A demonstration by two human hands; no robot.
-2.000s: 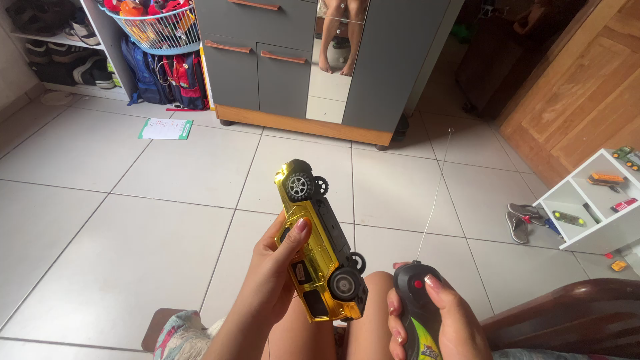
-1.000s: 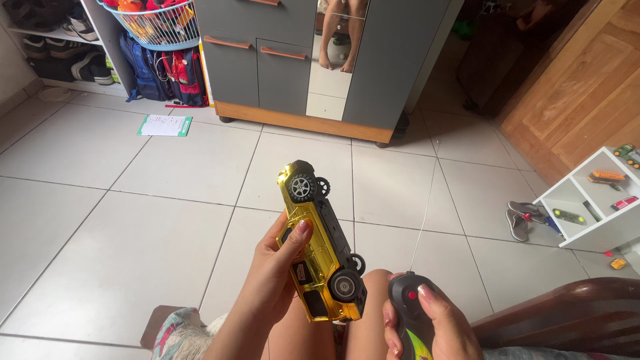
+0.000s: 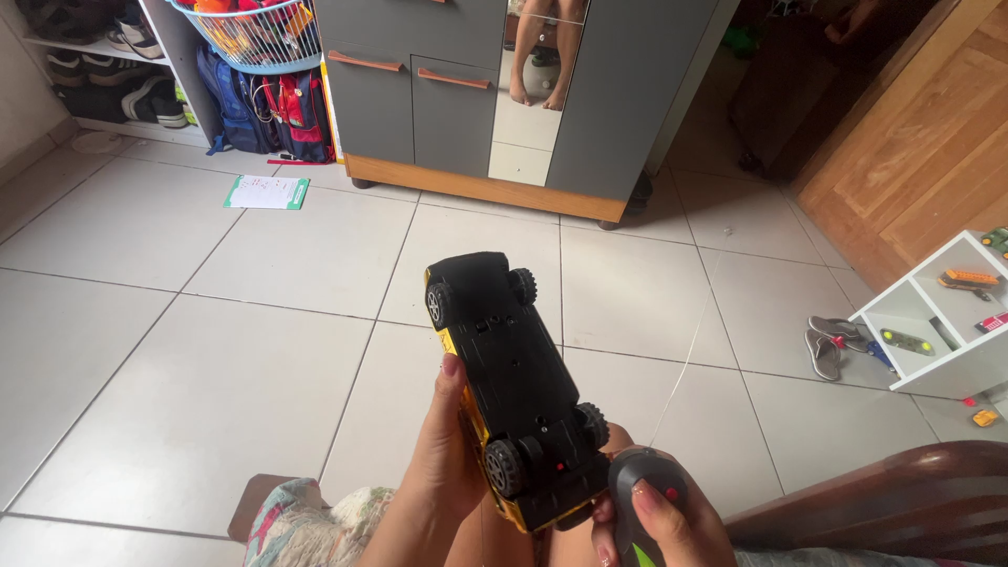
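Note:
My left hand (image 3: 449,441) grips a gold toy car (image 3: 520,378) by its side, thumb along the edge. The car's black underside, with four knobby wheels and a small red part near the rear, faces the camera. My right hand (image 3: 669,512) holds a black and green remote control (image 3: 630,480) with a red button and a thin antenna that runs up to the right. The thumb lies on the remote's face beside the red button. The remote is close to the car's lower end; whether they touch, I cannot tell.
A grey cabinet (image 3: 453,110) with a mirror strip stands ahead on the tiled floor. A card (image 3: 268,193) lies before it. Left are a blue basket (image 3: 260,35), backpacks (image 3: 299,118) and a shoe shelf. Right are sandals (image 3: 824,350), a white toy shelf (image 3: 925,315) and a wooden chair (image 3: 890,488).
The car has been turned in my left hand from its side view, so that its underside now faces the camera. My right hand with the remote has moved closer to the car.

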